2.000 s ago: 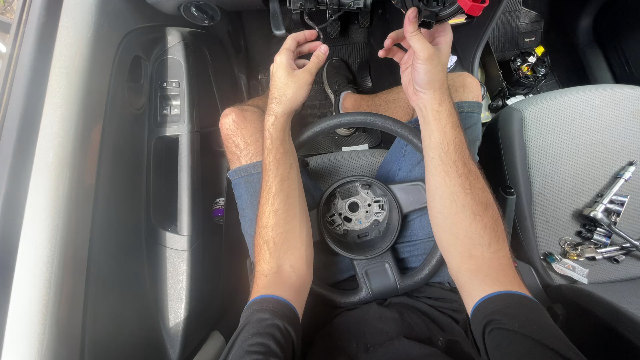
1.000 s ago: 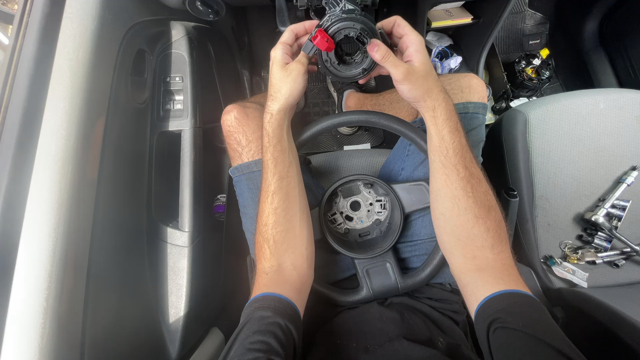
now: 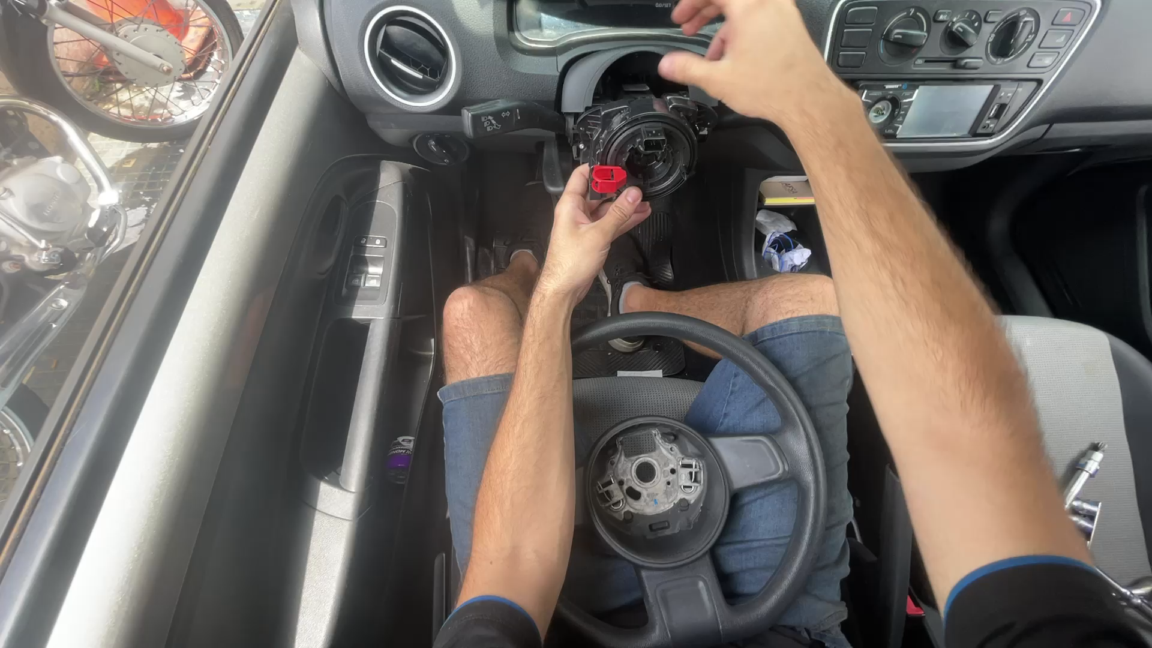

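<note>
My left hand pinches the lower left edge of a black ring-shaped clock spring unit, beside its red plastic connector. The unit sits in front of the steering column, below the instrument cluster. My right hand is raised above and right of the unit, fingers apart, with nothing seen in it. A stalk switch sticks out left of the column. The detached steering wheel rests on my lap, its metal hub exposed.
On the left is the door panel, with a motorcycle outside. The dashboard radio is at the right. An open storage space holds crumpled wrapping. Metal socket tools lie on the passenger seat.
The view has tilted up toward the dashboard. My right hand has let go of the ring unit, which both hands held a second ago, and is now raised above it.
</note>
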